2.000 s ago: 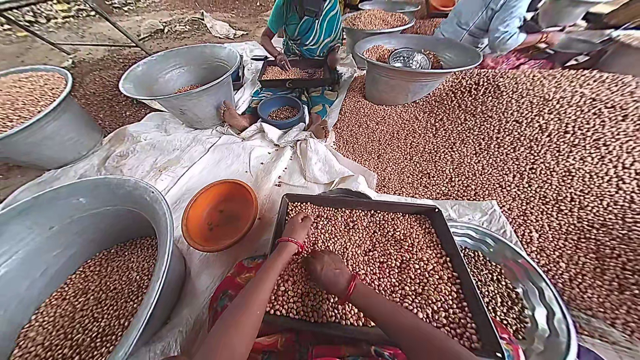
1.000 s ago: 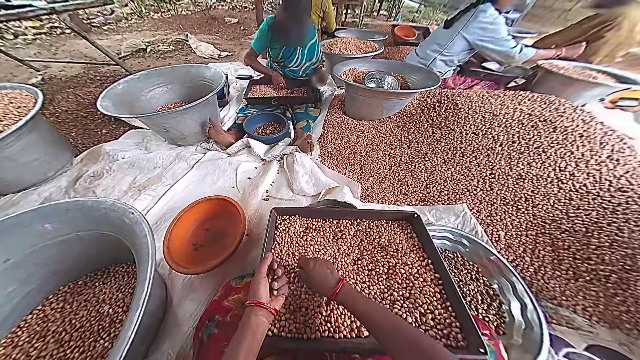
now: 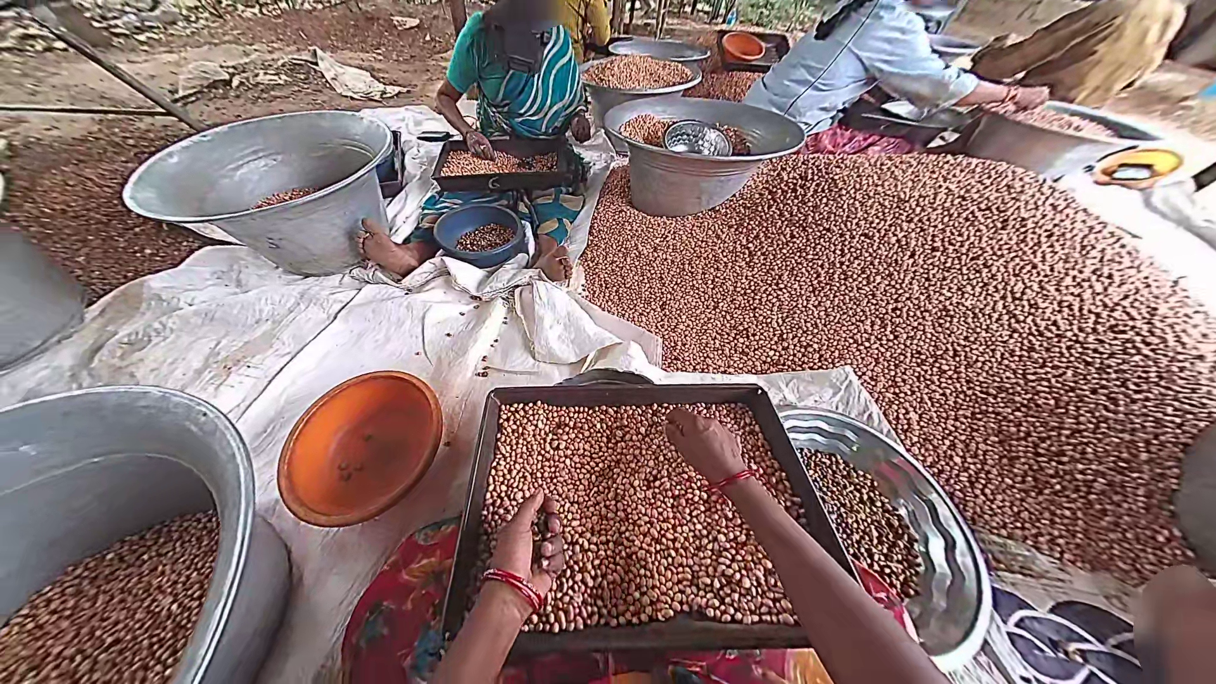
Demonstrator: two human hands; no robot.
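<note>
A dark rectangular tray (image 3: 622, 635) full of brown nuts or seeds (image 3: 627, 513) rests across my lap. My left hand (image 3: 532, 546) is at the tray's left side, palm turned up and fingers curled around a few dark nuts. Over the upper right part of the tray, my right hand (image 3: 705, 445) touches the nuts with its fingertips bent down; whether it pinches one is hidden. An orange bowl (image 3: 361, 446) with a few bits inside lies left of the tray. Right of it, partly behind my forearm, is a shiny metal basin (image 3: 950, 570) of darker nuts.
A large metal tub (image 3: 237, 475) with nuts stands at the near left. A wide heap of nuts (image 3: 902, 285) spreads to the right over white sheeting (image 3: 237, 313). Ahead, a co-worker (image 3: 521, 76) sits with a tray and blue bowl (image 3: 480, 236); more metal tubs (image 3: 689, 180) and people are beyond.
My right hand has moved from the tray's left-centre to its upper right. My left hand, earlier palm down in the nuts, is now turned up near the tray's left edge.
</note>
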